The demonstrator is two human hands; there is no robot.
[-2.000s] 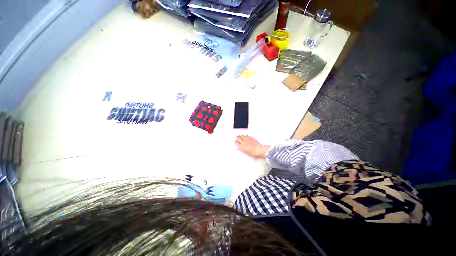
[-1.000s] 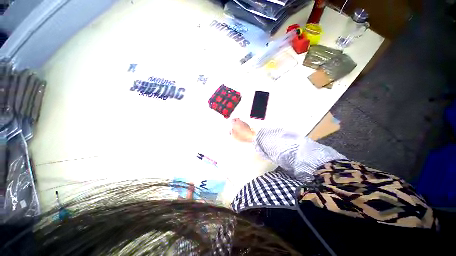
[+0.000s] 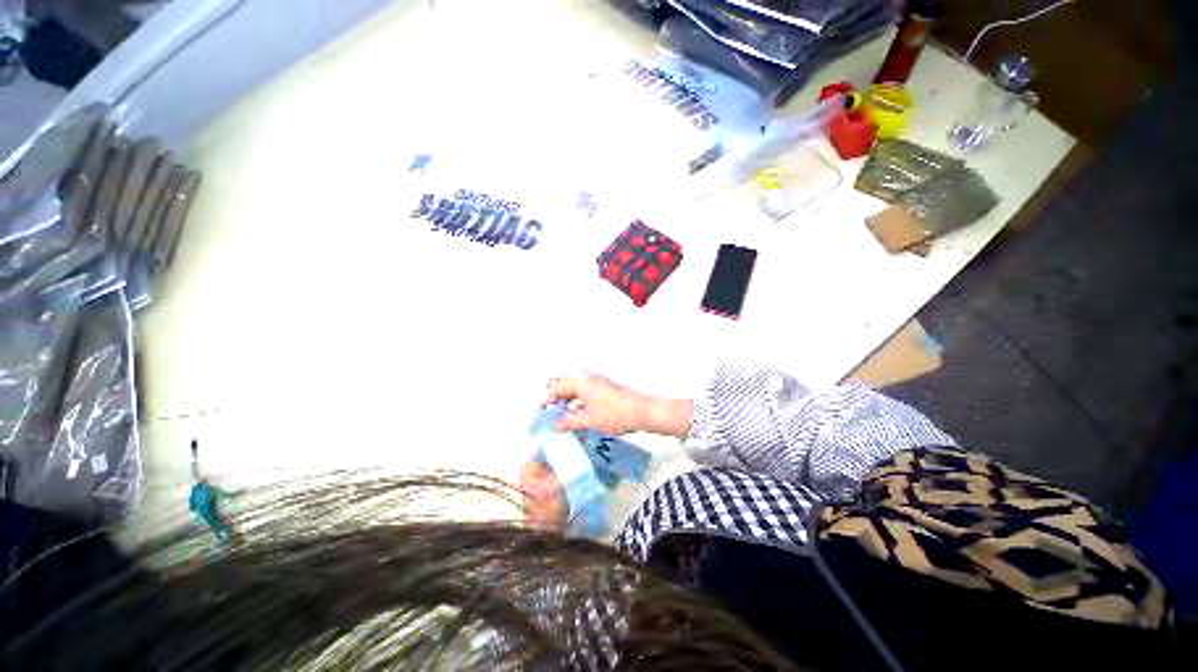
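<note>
A pale blue plastic packet [image 3: 573, 462] with dark print is held between my hands, close to the checked apron at the table's near edge. My right hand [image 3: 598, 404] pinches its upper end with the fingertips. My left hand [image 3: 543, 494] is at its left side and partly hidden by hair hanging into the view. A clear polybag with dark block lettering [image 3: 478, 219] lies flat on the white table further off.
On the table [image 3: 329, 315] lie a red-and-black checked square [image 3: 640, 261], a smartphone [image 3: 729, 280], olive packets [image 3: 939, 188], a red block [image 3: 851, 131] and a clear bottle [image 3: 995, 108]. Bagged garments are at far right [image 3: 775, 40] and left [image 3: 79, 381]. A teal tool [image 3: 206, 509] lies near left.
My right hand has moved left and towards me, from the bare table onto the blue packet, and now grips it. The packet has been lifted. The view has shifted, so table items appear further right.
</note>
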